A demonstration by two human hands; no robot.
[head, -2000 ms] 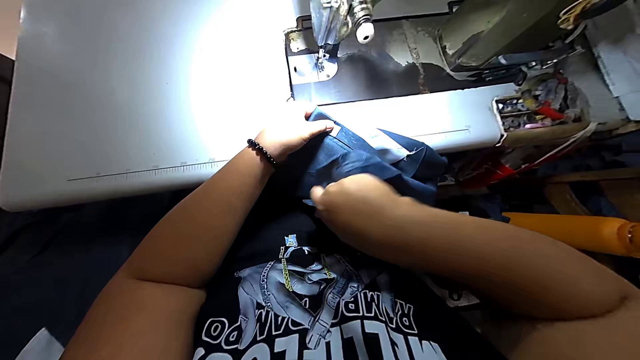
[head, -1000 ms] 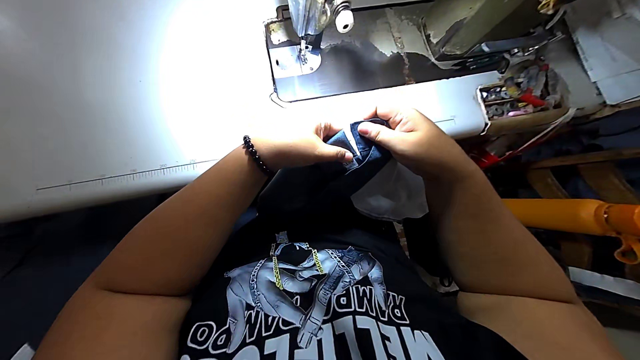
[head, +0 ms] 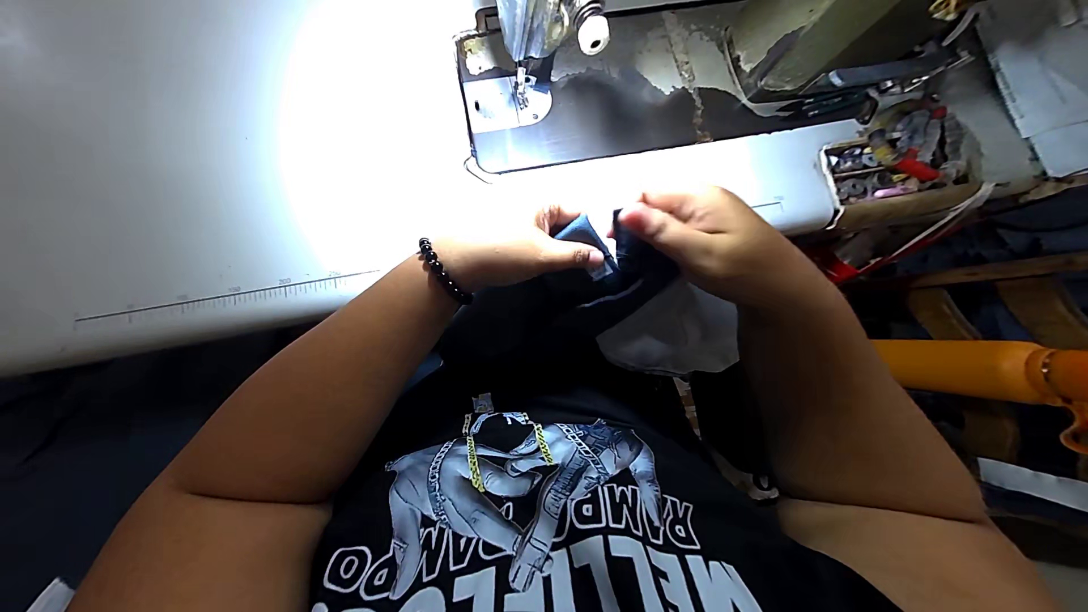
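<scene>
Dark blue fabric (head: 633,268) with a lighter blue edge and a pale section hanging beneath is stretched between my two hands, just in front of the sewing machine bed. My left hand (head: 527,248), below a black bead bracelet, pinches the lighter blue edge between thumb and fingers. Gripping the darker edge a short way to the right is my right hand (head: 701,238). The white cloth part (head: 676,331) droops under my right wrist. Above the hands stand the presser foot (head: 522,85) and needle plate (head: 501,106), with no fabric beneath them.
A white sewing table (head: 170,170) with a printed ruler scale extends left. On the right, a tray (head: 901,200) holds bobbins and small items beside the green machine body (head: 799,38). An orange metal bar (head: 960,367) lies lower right, near wooden slats (head: 1041,306).
Two seconds ago the fabric lay spread with my right hand lower on it. My right hand has since come up to its upper edge, and the two held edges are now farther apart.
</scene>
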